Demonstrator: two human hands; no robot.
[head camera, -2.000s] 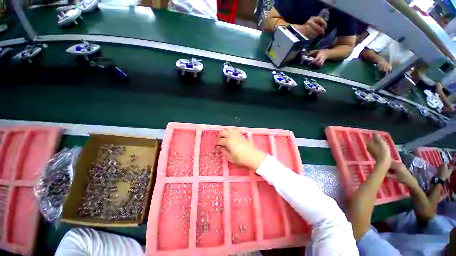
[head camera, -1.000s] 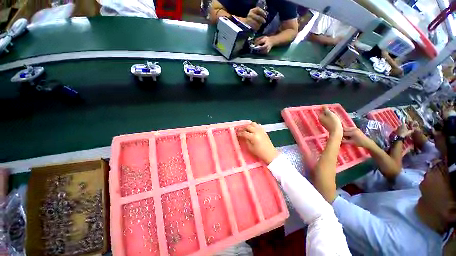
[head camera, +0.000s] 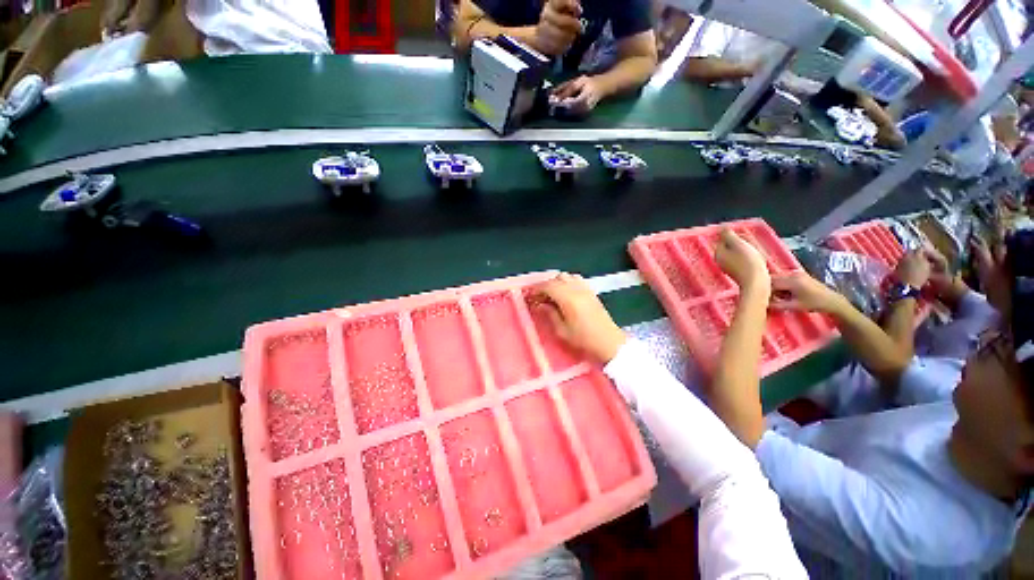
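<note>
The pink-red foam parts tray (head camera: 433, 425) lies tilted in front of me, with ten pockets in two rows. Small silver metal parts (head camera: 304, 421) are scattered in its left pockets. My right hand (head camera: 576, 317) is at the tray's far right corner, its fingertips over the top-right pocket. Its fingers are bent; whether they hold a part cannot be told. My left hand is not in view; a bit of pale sleeve shows below the tray's near edge.
A cardboard box (head camera: 153, 487) of silver parts and a plastic bag (head camera: 43, 515) are at left. Device housings (head camera: 346, 170) stand on the dark green belt (head camera: 284, 255). A person works at another foam tray (head camera: 737, 300) at right; bubble wrap (head camera: 663, 351) lies between.
The view has turned right, so the tray, box and belt appear further left. The tray sits at more of an angle, and my right hand is now at its right end pocket.
</note>
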